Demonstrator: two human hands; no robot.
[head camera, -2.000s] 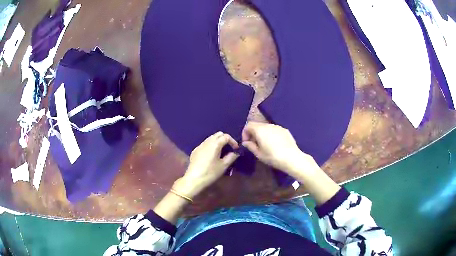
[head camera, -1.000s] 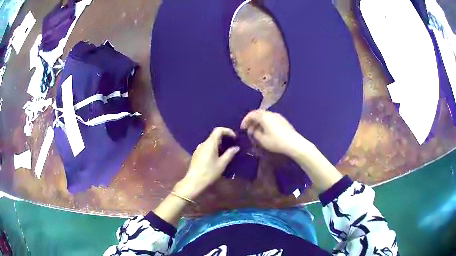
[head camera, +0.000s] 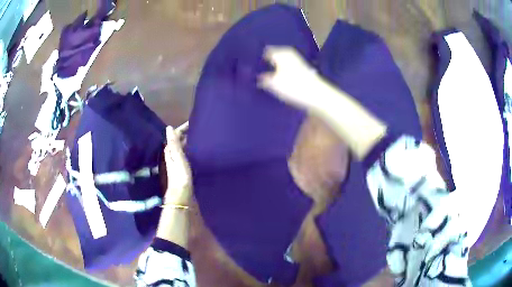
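Note:
Two wide curved dark purple panels lie side by side on the table, the left panel (head camera: 241, 140) and the right panel (head camera: 368, 84), with a bare oval of table between them. My left hand (head camera: 178, 162) is at the left panel's outer edge, beside the tied bundle; whether it grips the edge is hidden. My right hand (head camera: 283, 73) is over the upper part of the left panel, blurred, its fingers bent towards the cloth; I cannot tell whether it holds any. The tied bundle (head camera: 118, 235) has pale strips across it and a white paper ticket (head camera: 91, 185) on top.
White scraps (head camera: 48, 146) and a small purple piece (head camera: 78, 47) with jagged white paper lie at the far left. A large white curved shape (head camera: 470, 112) lies over purple cloth at the right. The brown table (head camera: 174, 33) has green floor beyond its near edge.
The view has shifted, and both hands have left the near ends of the panels. My right hand has moved up over the left panel, my left hand out to its left edge.

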